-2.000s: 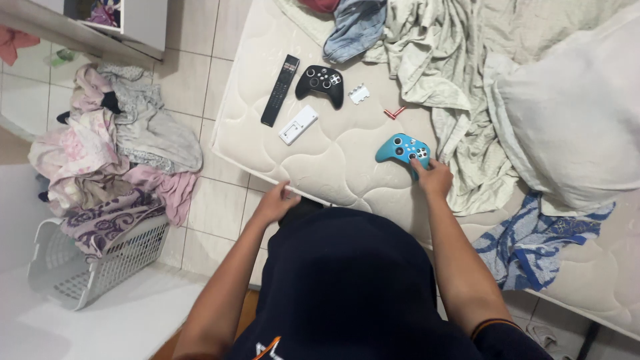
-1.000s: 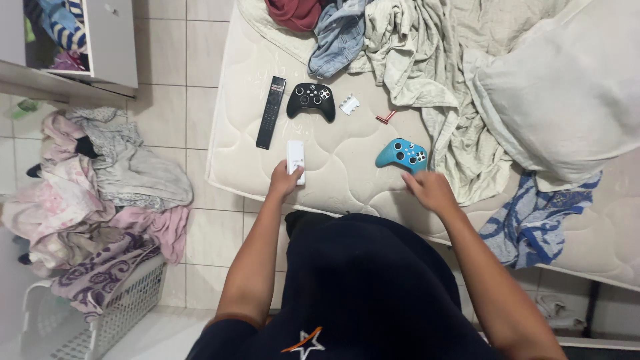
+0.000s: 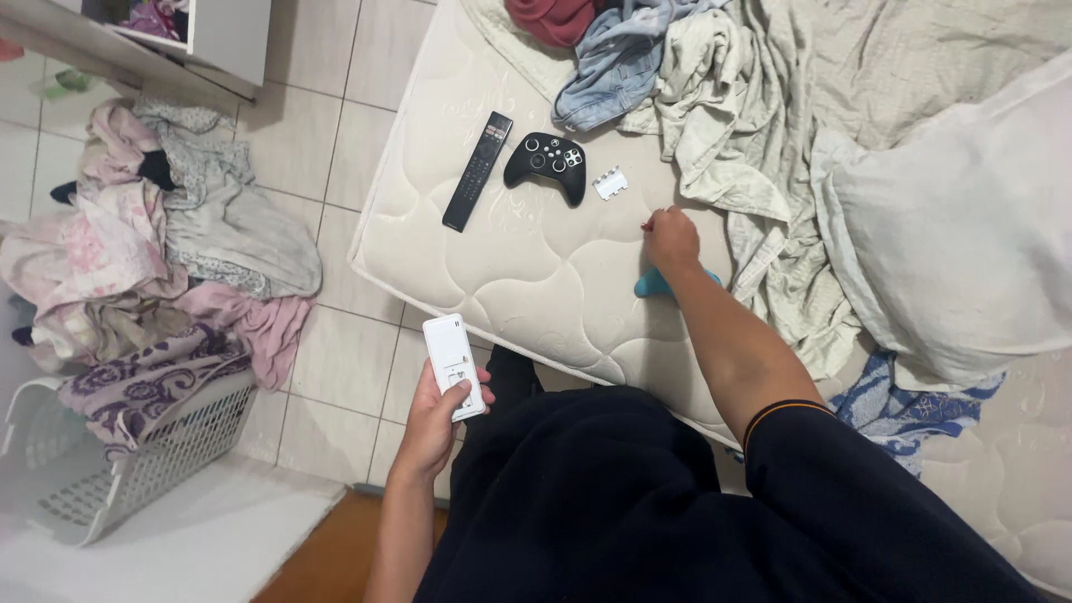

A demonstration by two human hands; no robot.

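My left hand point(image 3: 435, 414) holds a white remote control point(image 3: 452, 360) in front of the mattress edge, its thumb on an opening in the casing. My right hand point(image 3: 673, 241) is over the mattress with its fingers closed on a small red object point(image 3: 646, 226), mostly hidden. Under my right wrist lies a blue game controller point(image 3: 655, 283), largely covered by the arm. Farther left on the mattress are a black game controller point(image 3: 548, 166), a long black remote control point(image 3: 477, 172) and a small white plastic piece point(image 3: 610, 182).
Rumpled pale bedding point(image 3: 720, 126), denim cloth point(image 3: 610, 63) and a pillow point(image 3: 946, 218) cover the far and right parts of the mattress point(image 3: 536, 310). Clothes point(image 3: 126, 251) overflow a white laundry basket point(image 3: 176, 435) on the left. A drawer unit point(image 3: 230, 42) stands at upper left.
My left hand has lifted the white remote control off the mattress and brought it nearer my body. My right hand has left the blue controller's lower edge and moved to the small red object.
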